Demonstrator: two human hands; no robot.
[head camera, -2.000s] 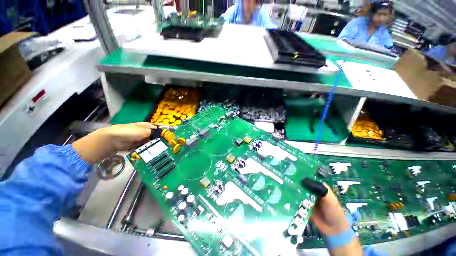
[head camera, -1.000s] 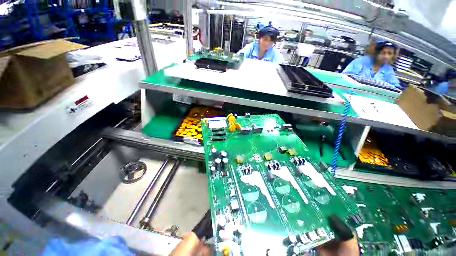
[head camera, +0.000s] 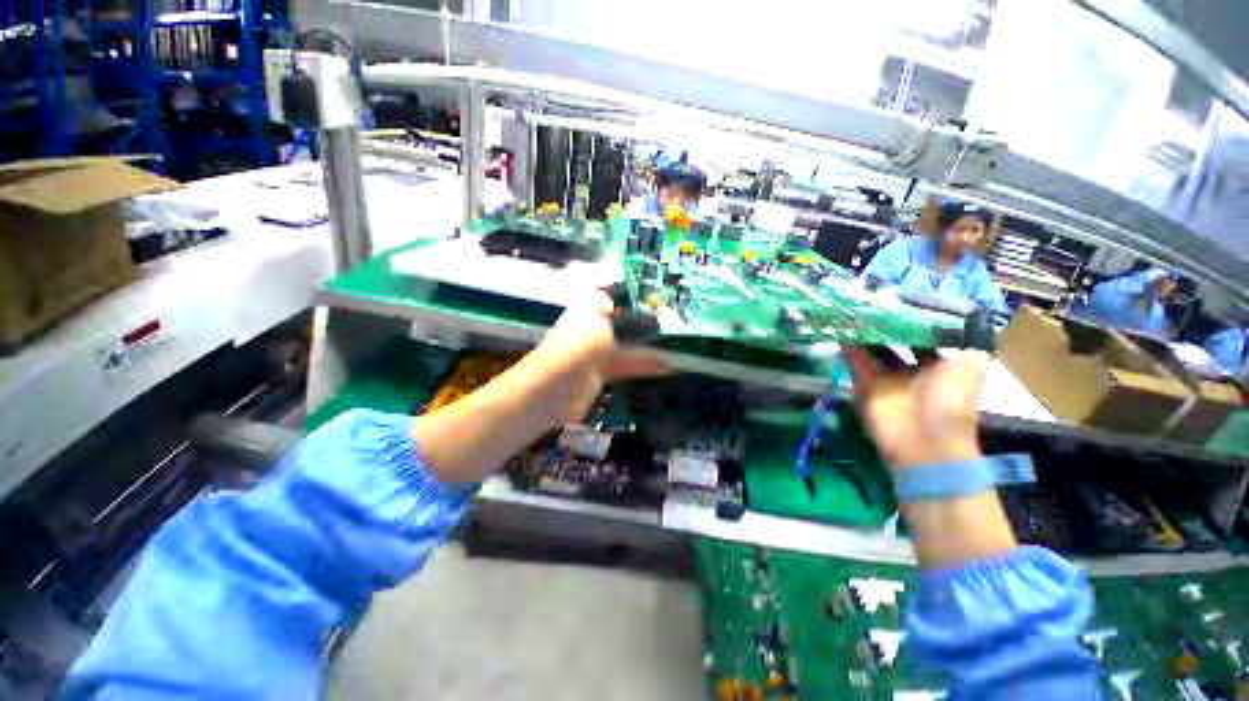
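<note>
A green circuit board (head camera: 747, 295) with upright components is held up at about the height of the upper shelf, tilted so that I see it nearly edge-on. My left hand (head camera: 596, 336) grips its near left corner, with black coverings on the fingertips. My right hand (head camera: 925, 390) grips its right end from below, also with black finger coverings. A light blue strap (head camera: 963, 477) is around my right wrist.
Component bins (head camera: 589, 463) lie under the shelf (head camera: 452, 318). More circuit boards (head camera: 808, 623) lie below at the right. Cardboard boxes (head camera: 62, 253) stand left and right (head camera: 1096, 377). People in blue (head camera: 938, 267) are behind the shelf.
The board has gone from low in front of me up to shelf height and now lies flatter. Both hands have risen with it, and my left hand has come fully into view.
</note>
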